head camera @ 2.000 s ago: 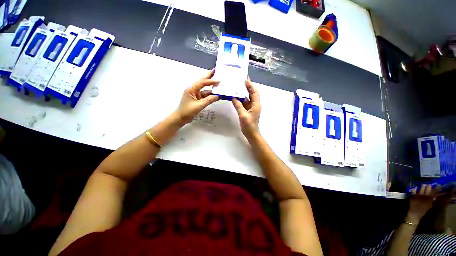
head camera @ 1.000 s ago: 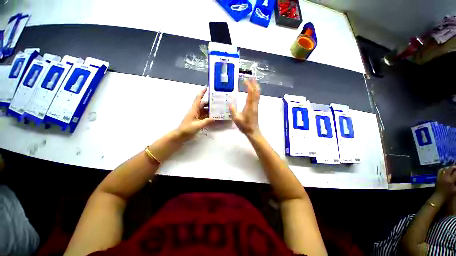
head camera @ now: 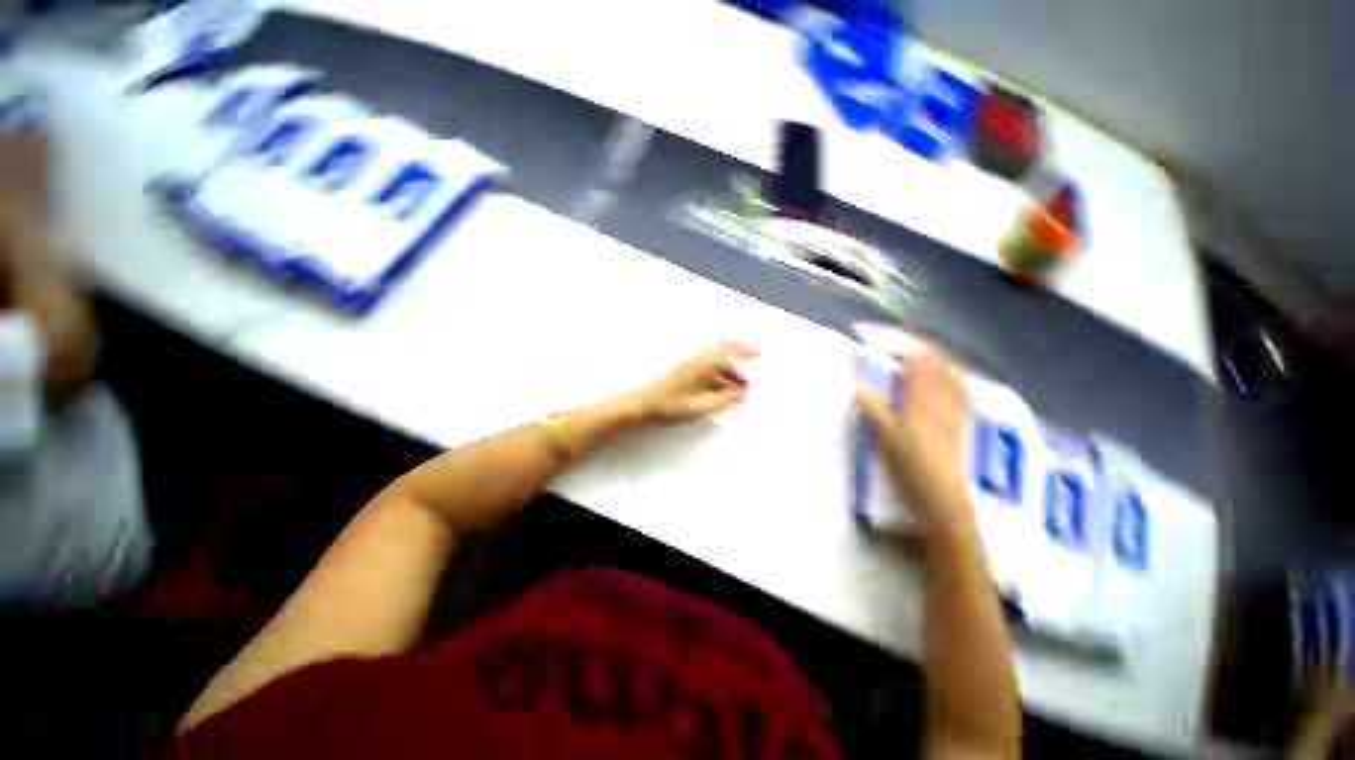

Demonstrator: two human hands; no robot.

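Note:
The picture is blurred. My right hand (head camera: 924, 438) lies over a white and blue carton (head camera: 877, 498) at the left end of the right-hand row of cartons (head camera: 1064, 498), thumb towards its left side and fingers over its face. My hand hides much of this carton. My left hand (head camera: 702, 386) is over the white table (head camera: 595, 334), away from the cartons, with nothing in it and its fingers loosely bent, thumb and fingertips a little apart.
Overlapping cartons (head camera: 335, 186) lie at the left. Beyond the hands are a black phone (head camera: 798, 168), clear tape (head camera: 803, 245), blue pieces (head camera: 877, 82), a dark tray with red pieces (head camera: 1006, 131) and a tape roll (head camera: 1037, 242). A person's arm (head camera: 52, 319) is at the far left.
The view has swung and tilted. My right hand has carried the carton from the middle to the right-hand row. My left hand has let go of it.

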